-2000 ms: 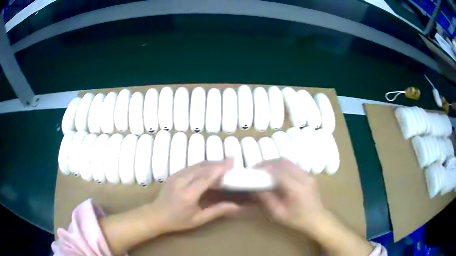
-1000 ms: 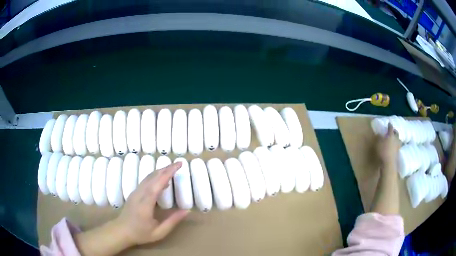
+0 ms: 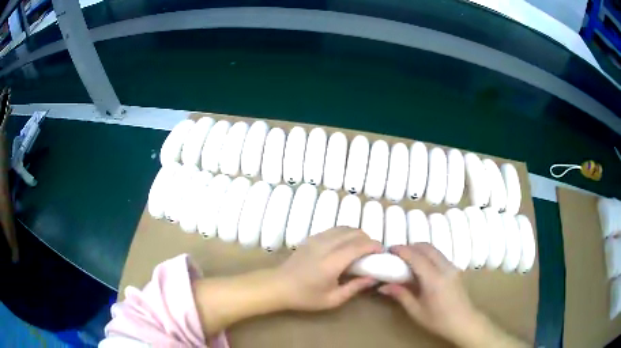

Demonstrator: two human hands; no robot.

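My left hand [image 3: 331,266] and my right hand [image 3: 436,289] hold one white plastic unit [image 3: 383,268] between them, one at each end. The unit lies crosswise, low over the cardboard sheet [image 3: 265,299]. Beyond my hands, many white oval units stand side by side in two long rows, a back row [image 3: 357,163] and a front row [image 3: 278,217]. Some show a small dark spot at the lower end. My fingers hide the lower ends of a few front-row units and parts of the held unit.
At far right, a second cardboard sheet [image 3: 579,272] holds bunched white units [image 3: 611,221], cut off by the edge. A yellow charm [image 3: 592,170] with a white cord loop lies beyond it on the green surface [image 3: 306,75]. A grey metal post [image 3: 88,58] stands at upper left.
My right hand has come back from the stacked units at the right and now holds a unit with my left hand, which has left the front row. The view has shifted left.
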